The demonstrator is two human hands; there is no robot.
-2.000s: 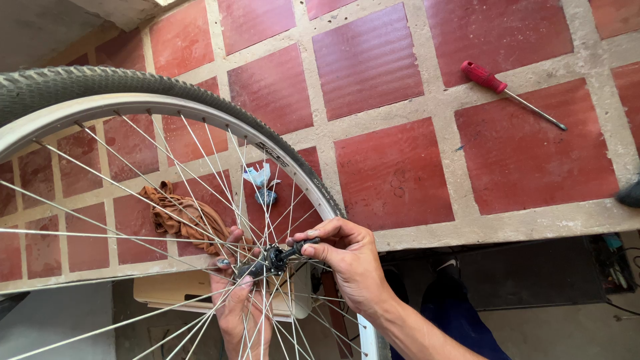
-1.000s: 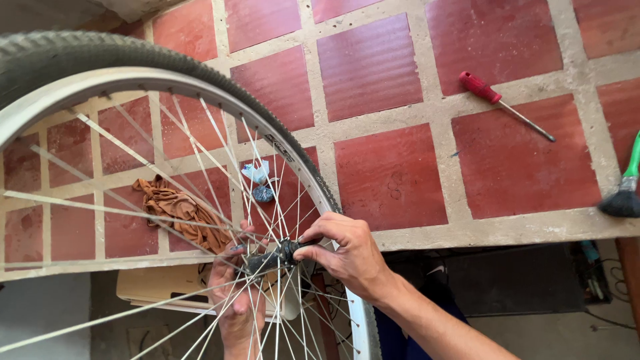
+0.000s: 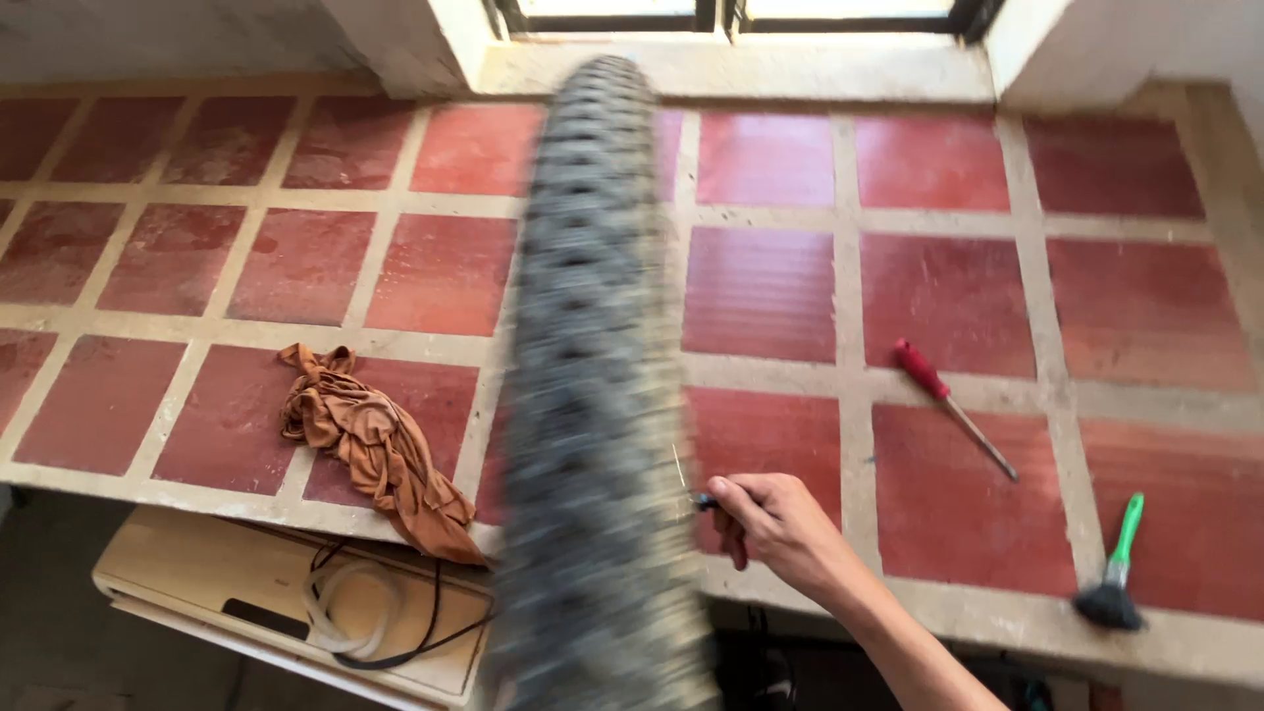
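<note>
A bicycle wheel stands edge-on across the middle of the head view, its knobby black tyre (image 3: 592, 346) blurred. My right hand (image 3: 765, 523) is at the wheel's right side, its thumb and fingers closed on the dark end of the hub axle (image 3: 705, 502). A bit of spoke shows just above that axle end. The tyre hides the rest of the hub, and my left hand is out of sight.
On the red-tiled counter (image 3: 760, 291) lie a brown cloth (image 3: 370, 434), a red-handled screwdriver (image 3: 918, 368) and a green-handled brush (image 3: 1121, 553). Below the front edge at left, a cream case (image 3: 197, 583) bears a coiled clear hose (image 3: 318, 607) and a black cable.
The wheel has turned from showing its spokes to edge-on. My left hand, seen earlier behind the spokes, has gone from sight. The view has shifted, now taking in the window.
</note>
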